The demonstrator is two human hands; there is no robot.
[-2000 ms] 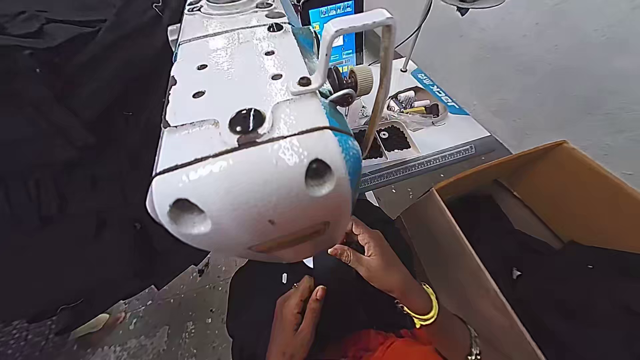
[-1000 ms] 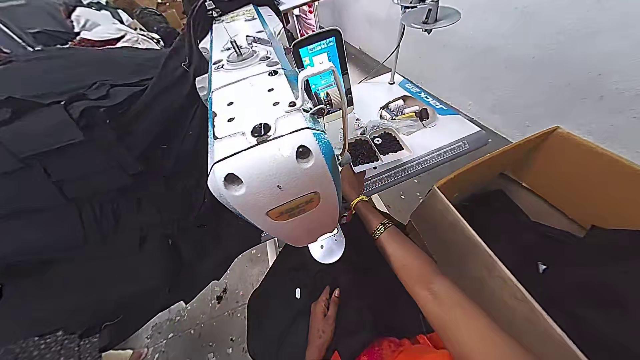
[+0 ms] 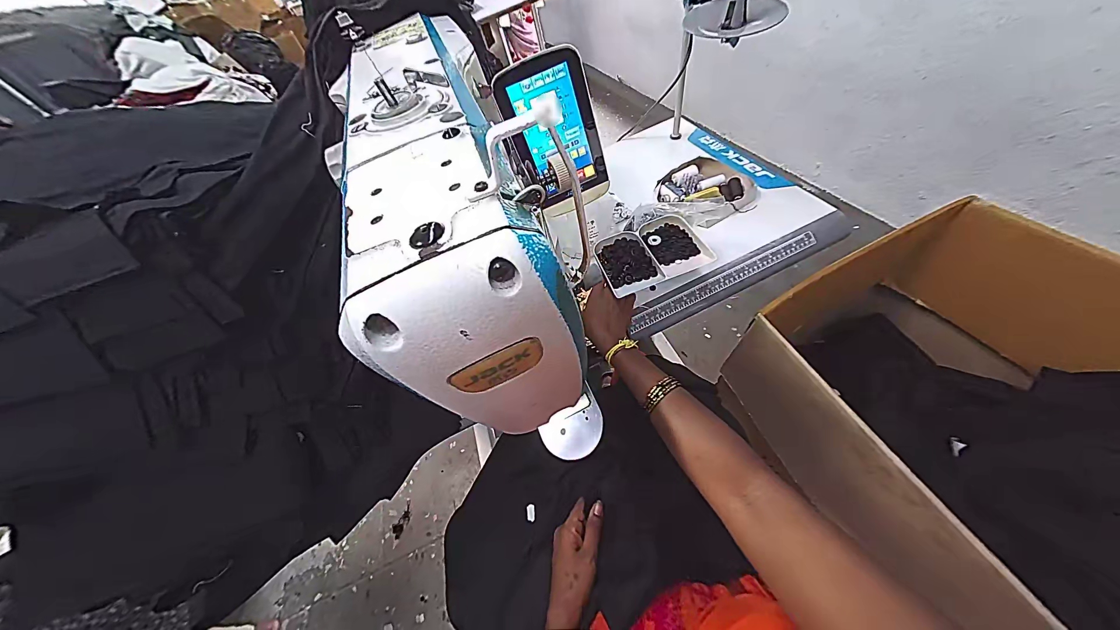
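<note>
A white Jack sewing machine head fills the centre. My right hand is beside its right side, just below two white trays of small black buttons; its fingers are partly hidden by the machine, and I cannot tell if they hold anything. Below the machine, my left hand lies on black cloth in my lap, its fingers extended and close together. A small white tag or scrap is on that cloth. A round white machine part sits under the head's front.
Black fabric pieces are heaped along the left. On the right stands an open cardboard box with black cloth in it. Behind the machine are a lit control screen, a bowl of small items and a ruler along the table edge.
My right hand has moved from the cloth near my left hand to the machine's right side by the button trays. The view has shifted, showing more of the machine and the fabric heap.
</note>
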